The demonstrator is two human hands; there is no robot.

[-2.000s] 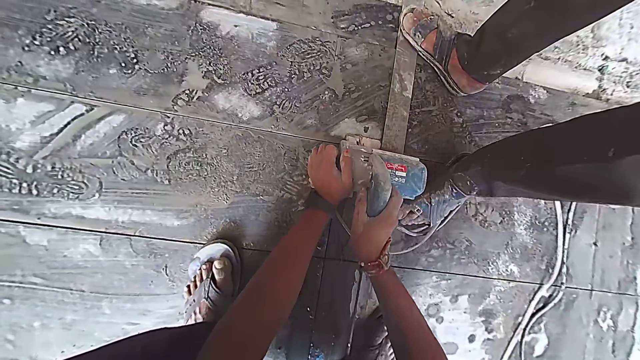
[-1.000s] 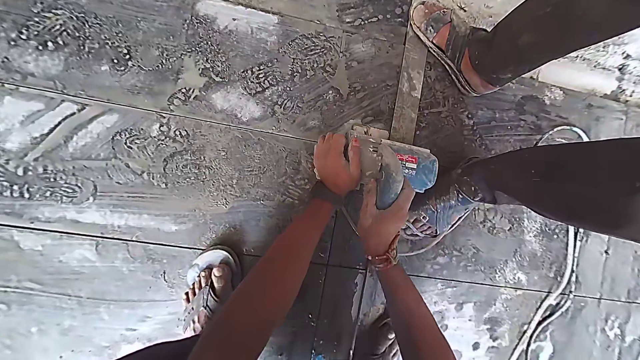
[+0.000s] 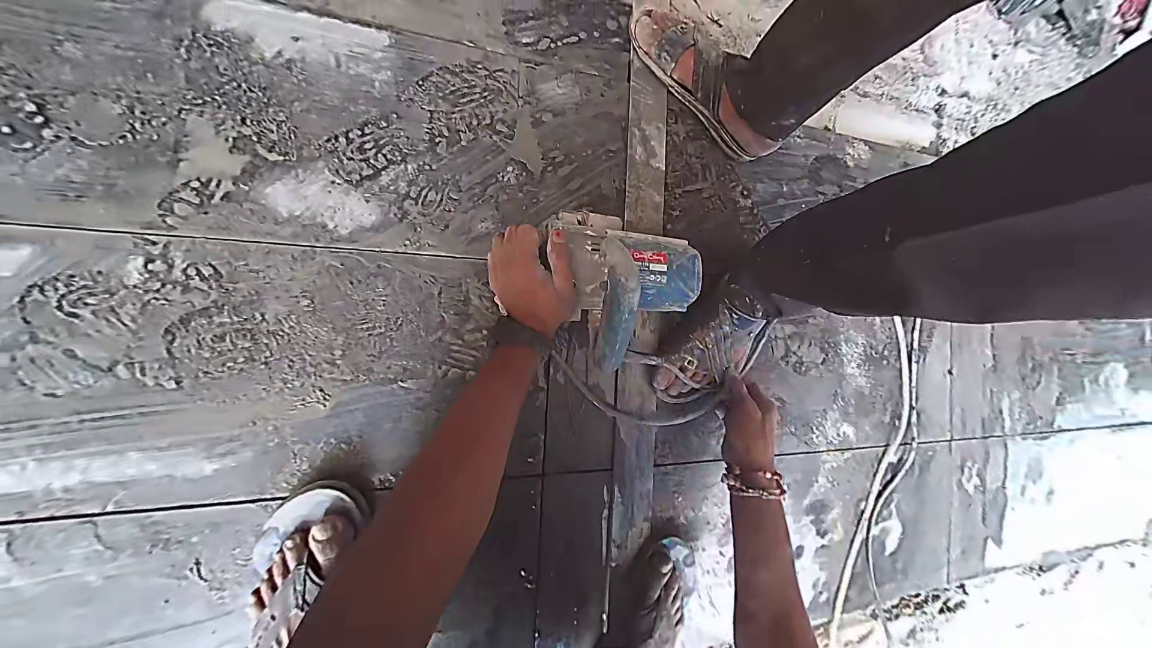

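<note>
A blue and grey power saw [image 3: 666, 270], a Dongcheng by its label and coated in dust, rests on the floor over a long flat metal strip [image 3: 646, 171]. My left hand [image 3: 531, 279] grips the front of its grey housing. Its rear handle [image 3: 617, 310] has no hand on it. To the right of that handle, my right hand [image 3: 749, 418] holds the saw's power cord [image 3: 666, 418], which loops below the saw beside another person's sandalled foot. The blade is hidden from view.
Another person's sandalled foot [image 3: 688, 76] is at the strip's upper end, and their other leg [image 3: 954, 243] reaches in from the right. White cables [image 3: 877, 495] lie at lower right. My own feet [image 3: 310, 549] are below. Straight joints cross the dusty slab floor.
My right hand has left the saw's handle and moved right and down to the cord. My left hand stays on the saw's front.
</note>
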